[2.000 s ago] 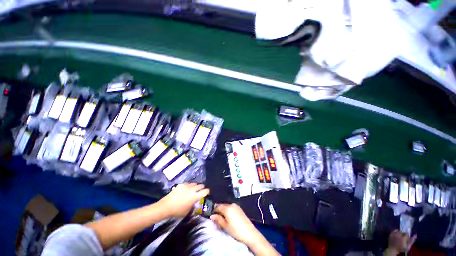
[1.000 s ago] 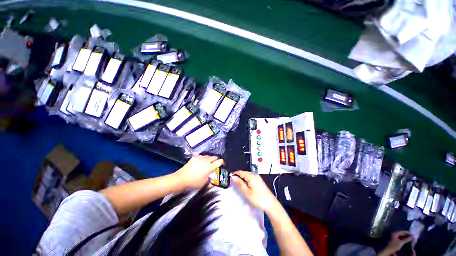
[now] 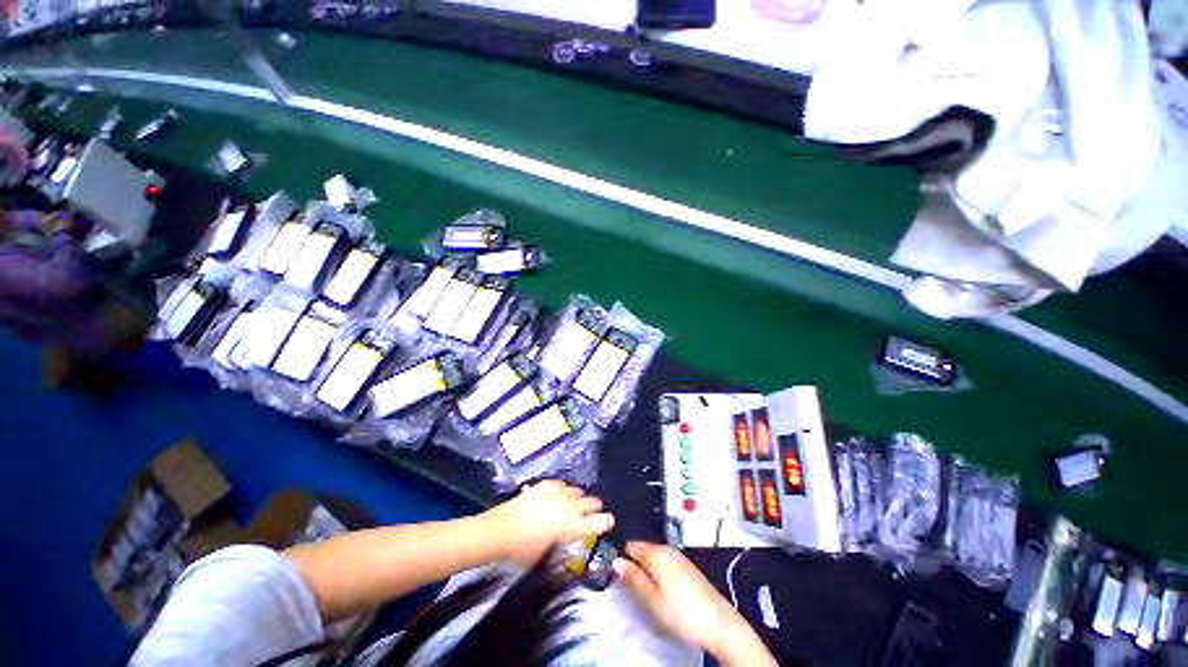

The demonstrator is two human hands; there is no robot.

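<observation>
My left hand (image 3: 554, 519) is closed around a battery pack (image 3: 597, 560) near the bench's front edge. Only its dark board end and yellow strip show; the rest is hidden under the hand. My right hand (image 3: 658, 580) has its fingertips at the board end; a lead between them is too small to make out. The white battery tester (image 3: 710, 476) stands just beyond my right hand, with glowing red-orange displays (image 3: 765, 469) and green and red dots (image 3: 687, 465).
Many battery packs on clear plastic (image 3: 430, 387) lie to the left. Bagged packs (image 3: 912, 502) stand right of the tester. A green belt (image 3: 730, 306) runs behind, bearing a few packs. White cloth (image 3: 1029, 156) hangs opposite. Open cartons (image 3: 189, 482) are on the floor at left.
The camera view has shifted, so bench, tester and hands appear at different places in the picture. Both hands remain at the battery pack's board end.
</observation>
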